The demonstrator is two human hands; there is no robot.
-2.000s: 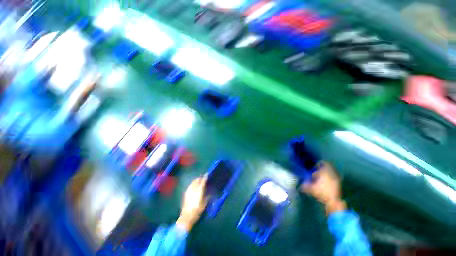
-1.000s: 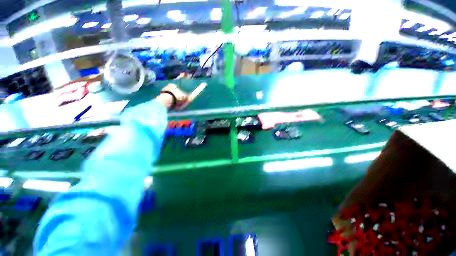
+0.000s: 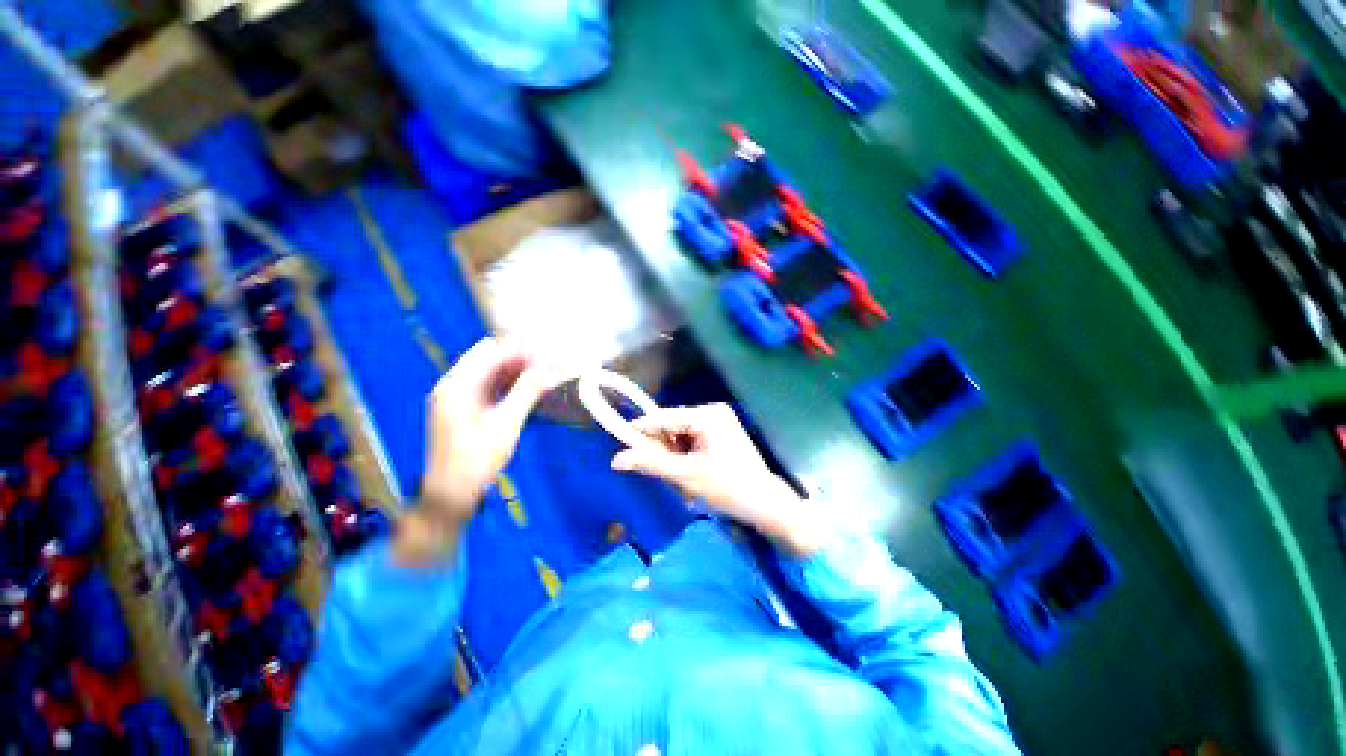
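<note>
My right hand point(image 3: 709, 455) grips a thin cream tape roll point(image 3: 617, 402) by its lower rim, in front of my chest. My left hand point(image 3: 480, 421) is raised beside it to the left, thumb and fingers pinched near a pale end that seems to run towards the roll; whether this is a tape strip is hard to tell against the bright white area behind. Both hands are bare, with light-blue sleeves.
The green bench point(image 3: 768, 428) on the right bears several blue handheld devices point(image 3: 915, 396) and two clamped devices point(image 3: 805, 281) with red clamps. A wire rack point(image 3: 111, 340) full of clamped units stands left. An open carton point(image 3: 480, 244) with white contents and another person's blue smock point(image 3: 487, 45) are ahead.
The view has swung from the line down to my body, the rack and the bench. The outstretched arm is drawn back, and both hands are now together at the tape roll.
</note>
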